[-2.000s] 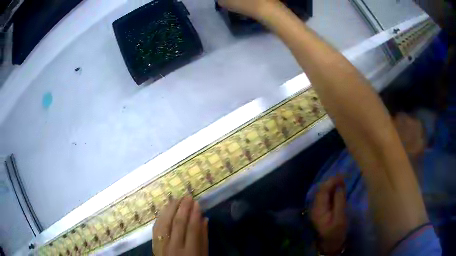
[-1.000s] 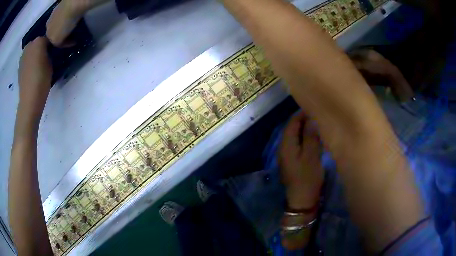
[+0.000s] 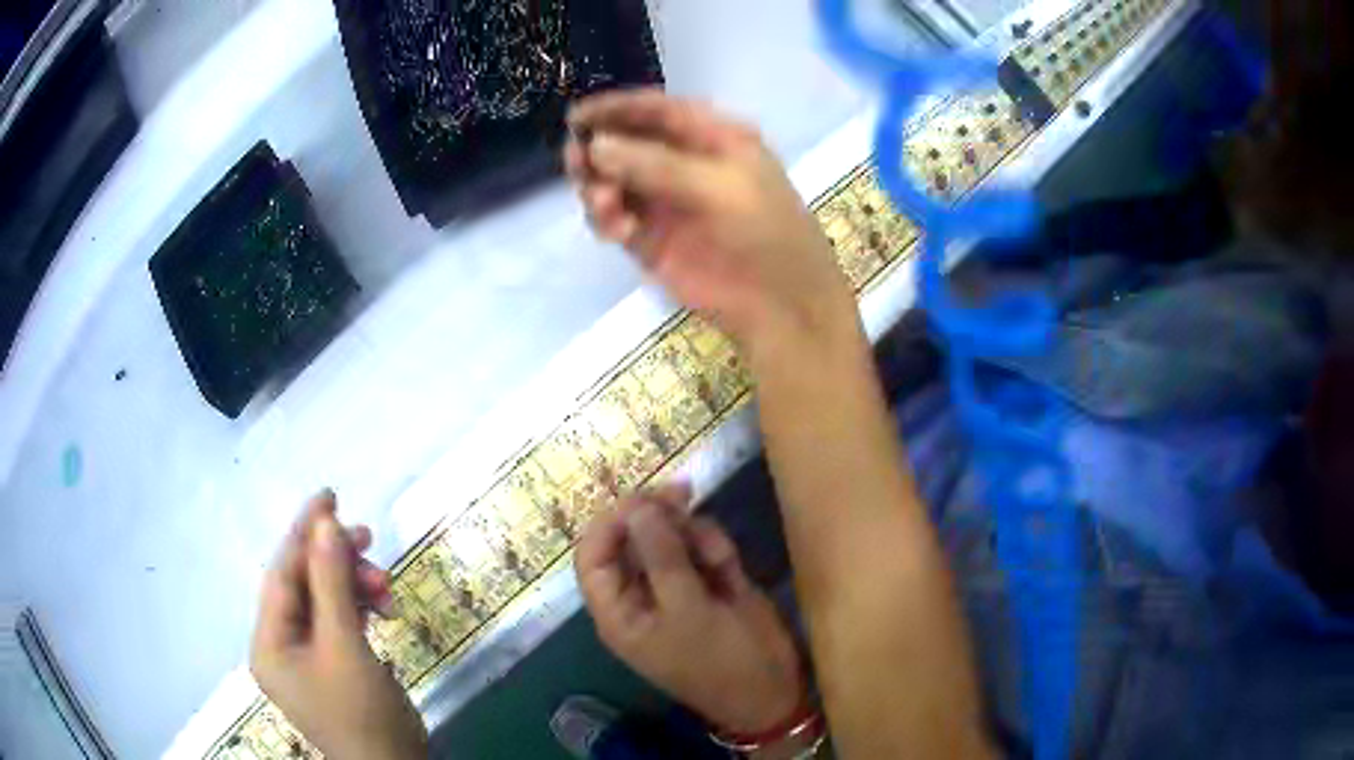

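A long yellow-tan row of PCB panels runs diagonally along a metal-edged rail, with small dark parts standing on it. My left hand is at the lower left, beside and partly over the row, with its fingers close together; whether it holds a part cannot be told. My right hand is raised near the large black bin, fingers pinched, with a small dark part seemingly at the fingertips. The large bin holds many thin-leaded parts. A smaller black bin holds small dark parts.
Another person's hand, with a bracelet, is over the rail's near edge, between my arms. A blue coiled cord hangs at the right, before a person's blue clothing. A dark joint piece sits across the rail. A shoe shows below.
The view has shifted. My left hand has come back from the small bin to the row of panels. My right hand is now in view near the large bin. The other person's hand now reaches the rail.
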